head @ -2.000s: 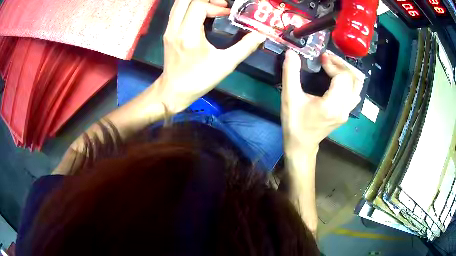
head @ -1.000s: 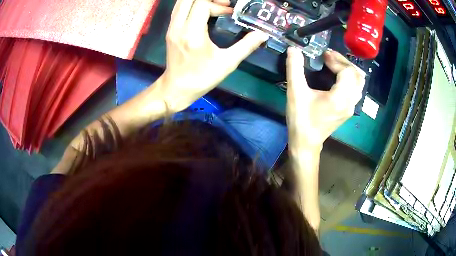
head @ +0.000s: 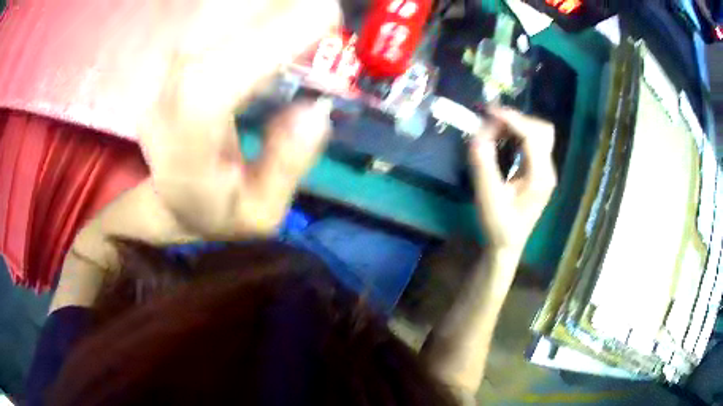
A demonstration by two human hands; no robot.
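Observation:
The black test fixture (head: 428, 155) is at upper centre, blurred, with clear plastic pieces (head: 411, 89) on it. Red glowing digits (head: 331, 59) show left of the glossy red clamp handle (head: 391, 38), which partly hides the fixture. My left hand (head: 214, 119) is large and blurred at the fixture's left, with thumb and fingers spread apart and nothing seen held. My right hand (head: 515, 166) is right of the fixture, with thumb and fingertips closed at the right end of a narrow white strip (head: 457, 116). Whether the clamp presses on the display cannot be told.
Red sheets (head: 67, 63) lie at upper left, and folded red ones (head: 55, 194) hang below them. A stack of cardboard sheets (head: 652, 214) is at right. A panel meter with red numbers (head: 564, 6) is at the top edge. The green mat (head: 349, 178) borders the fixture.
The view has shifted, and the red handle and fixture appear further left. My left hand has come off the fixture's near edge and opened wider. The white strip now shows at my right fingertips.

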